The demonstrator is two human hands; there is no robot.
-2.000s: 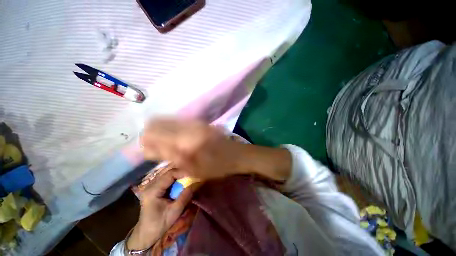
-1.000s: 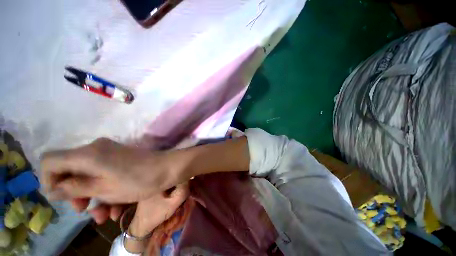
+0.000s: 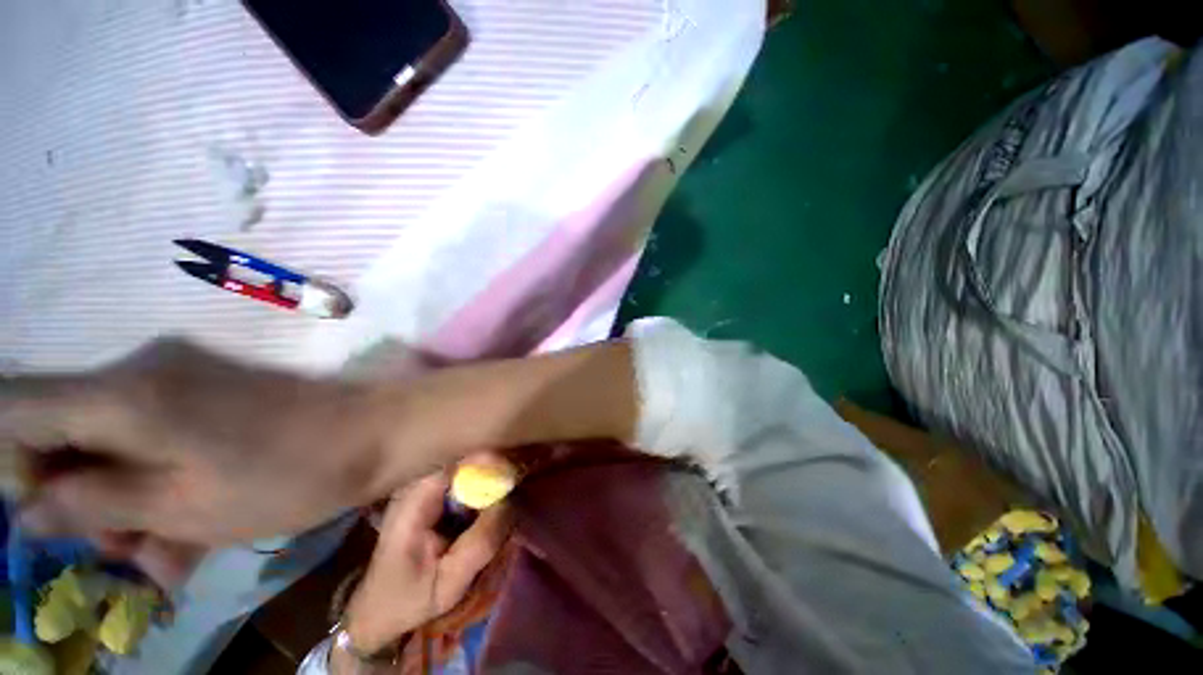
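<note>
My left hand (image 3: 420, 567) is at the lower middle over my lap, its fingers around a plush toy. The toy's yellow end (image 3: 483, 483) sticks up between thumb and fingers; the rest is hidden by the hand and by my right forearm. My right hand (image 3: 158, 455) is blurred at the left edge, its fingers curled and partly cut off. I cannot tell whether it holds a needle or thread. The thread snips (image 3: 264, 280) lie on the striped tablecloth (image 3: 119, 145) above my right hand.
A smartphone (image 3: 363, 53) lies at the top of the table. Lint tufts (image 3: 244, 185) lie left of it. Blue-and-yellow toys (image 3: 99, 613) are piled at lower left, partly behind my right hand. More toys (image 3: 1022, 580) are at lower right, below a large grey striped bundle (image 3: 1016, 303).
My right hand has moved from above my left hand far to the left, over the toy pile's edge. The toy's yellow end is uncovered. The view has shifted slightly.
</note>
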